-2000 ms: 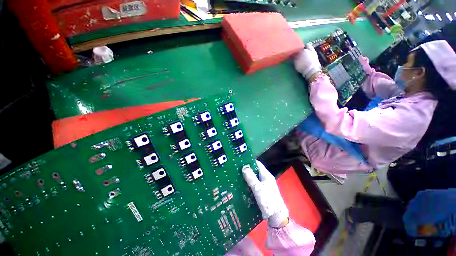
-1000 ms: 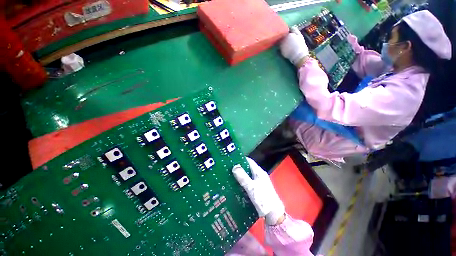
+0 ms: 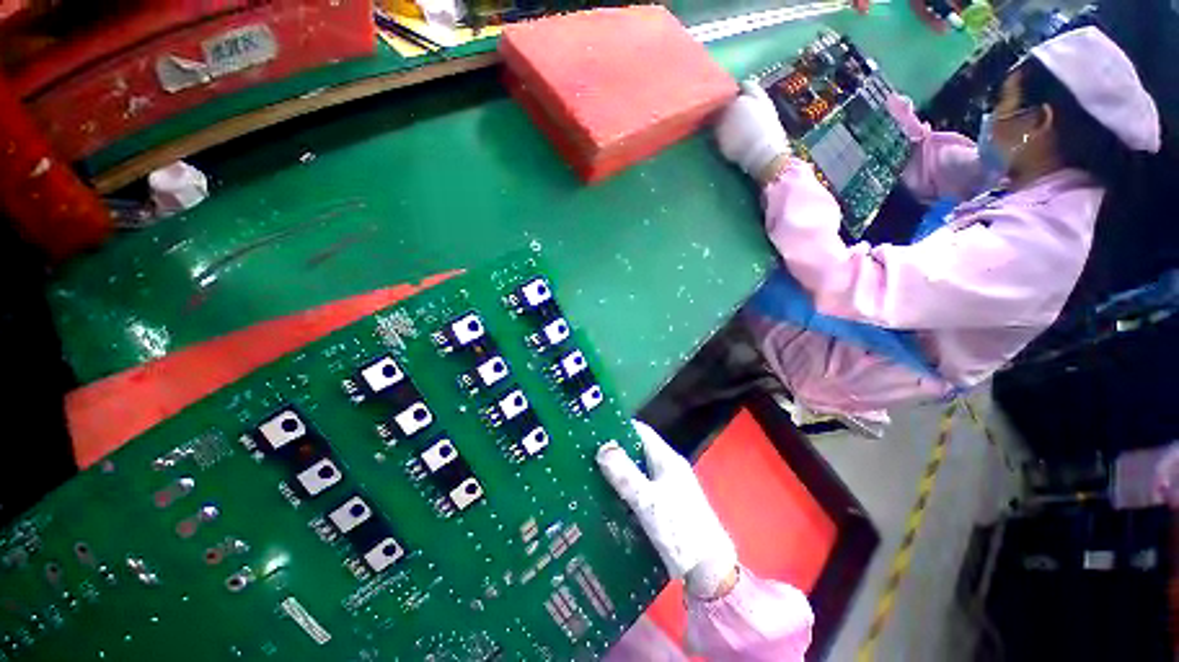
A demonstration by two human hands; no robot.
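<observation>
A large green circuit board (image 3: 427,556) fills the lower left of the view, tilted, with its fairly flat side facing me. Black power transistors (image 3: 413,419) with silvery tabs sit on it in four rows. My right hand (image 3: 670,507), in a white glove, grips the board's right edge, thumb on the face and the other fingers partly hidden at the edge. A flat red foam pad (image 3: 246,347) shows behind the board's upper edge. My left hand is not in the picture.
A thick red foam block (image 3: 614,84) lies on the green bench (image 3: 427,194). A neighbouring worker (image 3: 918,246) in pink holds another board (image 3: 847,129). A black tray (image 3: 853,524) with red lining is below at right. A red bin (image 3: 207,58) stands at upper left.
The view has shifted, so the bench, block and neighbour appear further left than at first. My right hand keeps the same grip on the board.
</observation>
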